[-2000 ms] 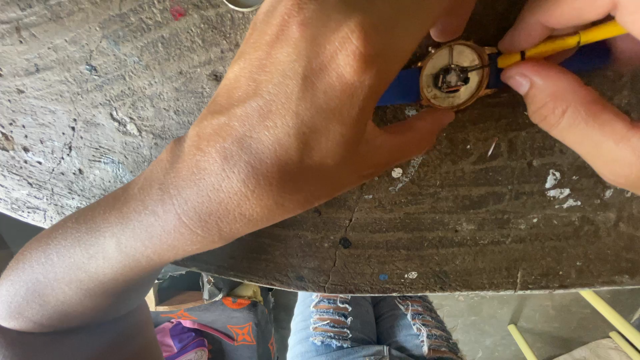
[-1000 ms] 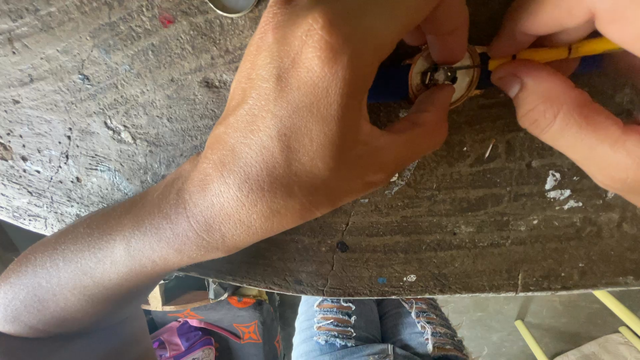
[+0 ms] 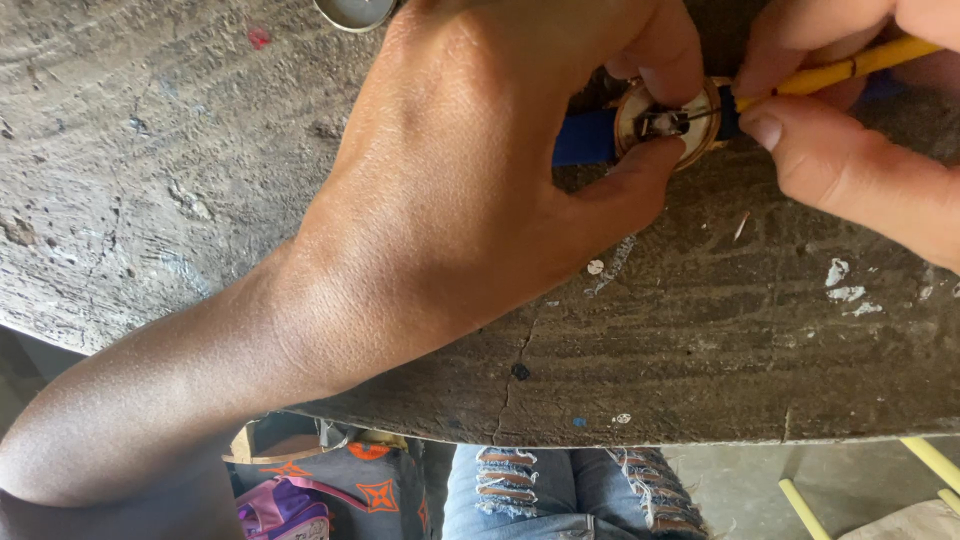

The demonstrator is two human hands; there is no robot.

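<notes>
A wristwatch (image 3: 703, 142) with a gold-coloured case lies back up on the table, its movement exposed. Its blue strap (image 3: 585, 138) runs out on both sides, partly under the hands. My left hand (image 3: 480, 157) pinches over the case, index finger and thumb pressing at the movement. In my right hand (image 3: 832, 127) is a thin tool with a yellow handle (image 3: 870, 66), held between thumb and fingers. Its fine metal tip reaches into the middle of the watch, between the left fingertips. What the tip touches is too small to tell.
The worn table (image 3: 375, 405) has a curved front edge and paint specks. A round metal lid or dish (image 3: 355, 9) lies at the top. Below the edge are a patterned bag (image 3: 397, 480), a purple bag (image 3: 289, 510), knees in ripped jeans (image 3: 555, 487) and pale yellow bars (image 3: 802, 510).
Two seconds ago my left fingers were at the rim of the watch case; now they are over the movement. The yellow tool's tip now reaches farther over the movement.
</notes>
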